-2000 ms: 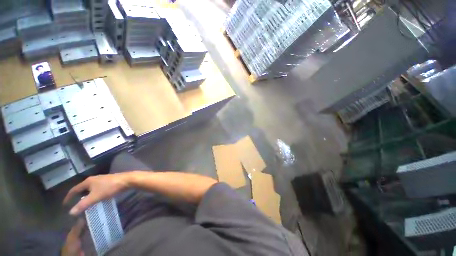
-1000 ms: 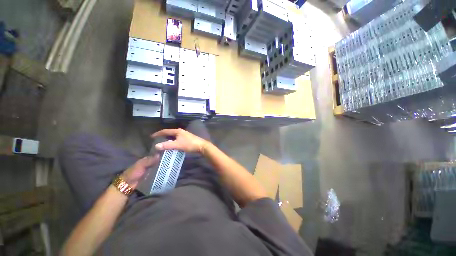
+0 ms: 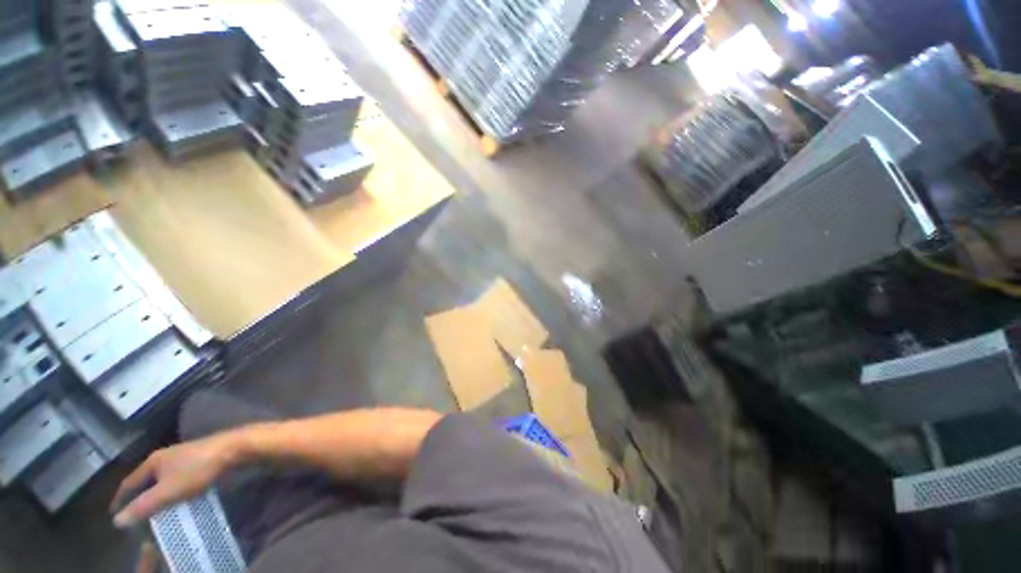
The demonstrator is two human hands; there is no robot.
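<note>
My right hand (image 3: pixel 171 479) is at the lower left, its fingers curled over the upper end of a light grey perforated bracket (image 3: pixel 199 535) above my lap. The bracket's lower end is cut off by the bottom edge. Only a sliver of my left hand (image 3: pixel 147 560) shows beside the bracket's left side; its grip is hidden. Flat plain-faced panels (image 3: pixel 106 297) lie overlapping on the near left part of the bench, with small dark holes in their faces.
Stacked channel brackets (image 3: pixel 185 84) stand on the cardboard-covered bench (image 3: pixel 224 235). Torn cardboard (image 3: pixel 476 347) and a blue plastic crate (image 3: pixel 537 434) are low beside me. A wrapped pallet load (image 3: pixel 504 62) stands beyond the bench. Large perforated panels (image 3: pixel 812 229) stand on the dark green rack at right.
The view has swung to the right, so the bench and hands sit further left and the rack shows. My left hand and its watch have almost left the picture. The right hand stays at the bracket.
</note>
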